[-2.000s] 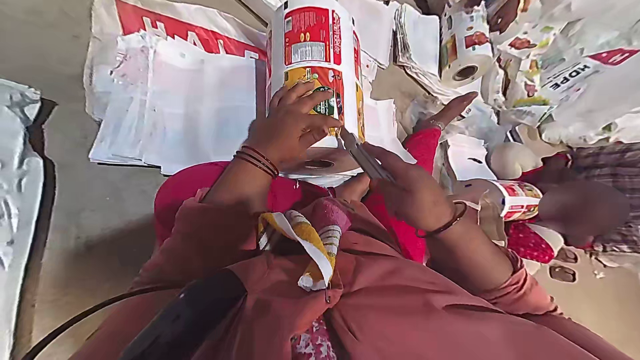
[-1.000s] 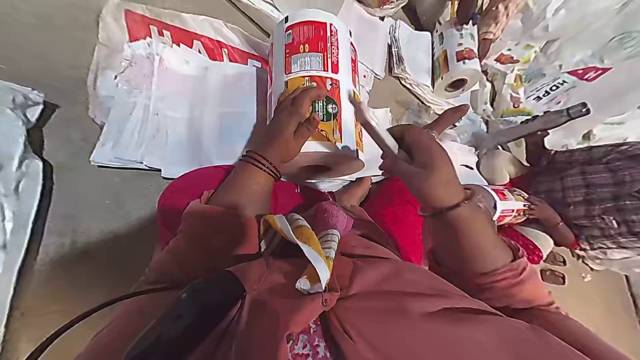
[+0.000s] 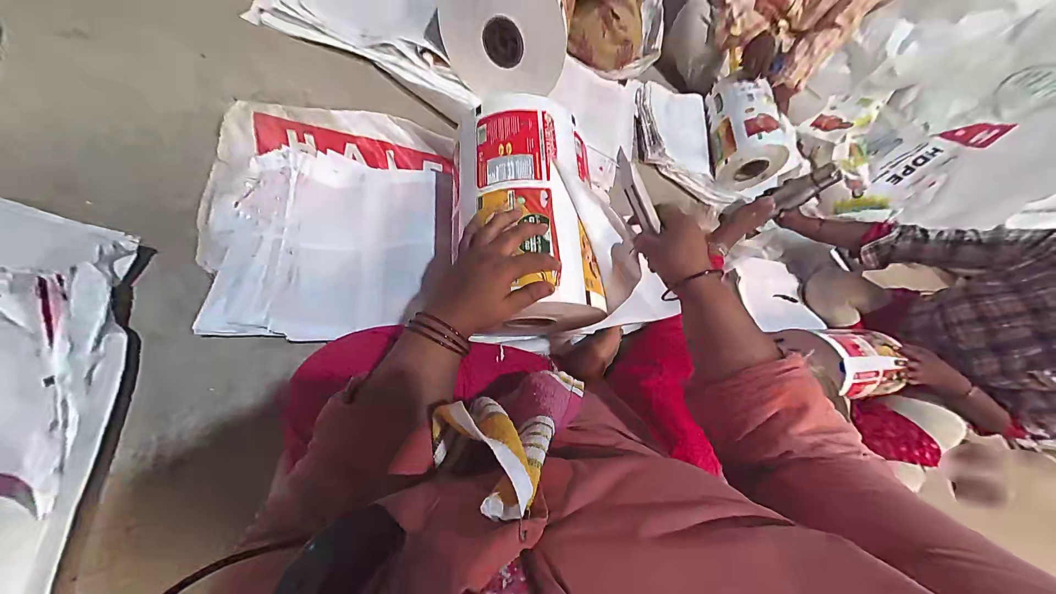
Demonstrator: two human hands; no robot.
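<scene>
My left hand (image 3: 507, 268) lies with spread fingers on a large roll of printed packaging film (image 3: 513, 153), which bears red and yellow panels. To the right of the roll, my right hand (image 3: 678, 247) grips a flat metal blade tool (image 3: 634, 190) that points up and away. A loose white flap of film (image 3: 587, 206) stands off the roll's right side, between roll and blade. Yellow, white and pink rolled strips (image 3: 516, 445) rest on my lap below the roll.
White sheets (image 3: 355, 247) lie left of the roll on a printed sack (image 3: 227, 165). A white roll (image 3: 503, 78) stands behind, a smaller printed roll (image 3: 747, 136) at right. At the right a person in checked sleeves (image 3: 973, 289) has a hand on another printed roll (image 3: 874, 363).
My right hand has moved away from the roll's right side with the blade tool, and the flap of film now stands off there. My left hand stays on the roll.
</scene>
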